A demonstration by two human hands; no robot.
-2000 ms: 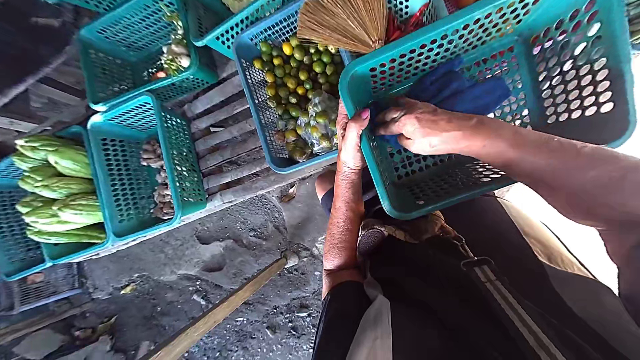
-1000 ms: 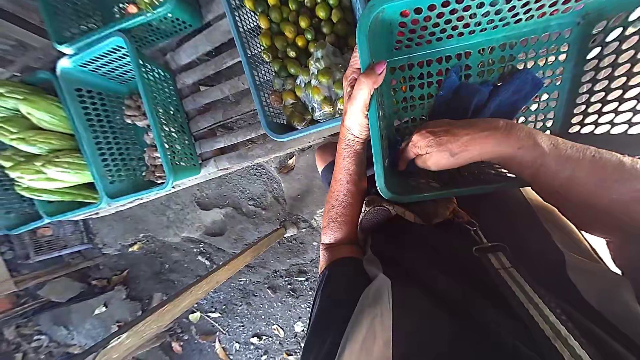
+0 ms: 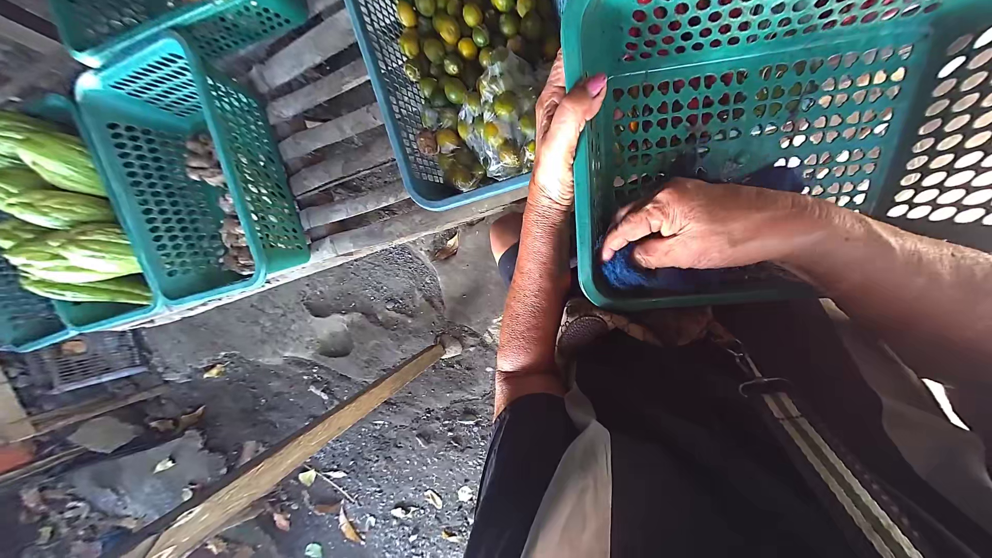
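A green perforated plastic basket is tilted in front of my body at the upper right. My left hand grips its left wall, the thumb over the rim and the fingers outside. Inside the basket, my right hand presses a dark blue cloth into the near left corner. Part of the cloth is hidden under that hand, and a dark blue part of it shows behind the wrist.
Left of the basket, a blue basket of small green-yellow citrus fruits rests on a slatted wooden stand. Further left are green baskets and long green vegetables. A wooden pole slants over the rough ground.
My right hand has moved with the cloth from the middle of the basket to its near left corner. My left hand still holds the wall. The view has shifted downward and closer.
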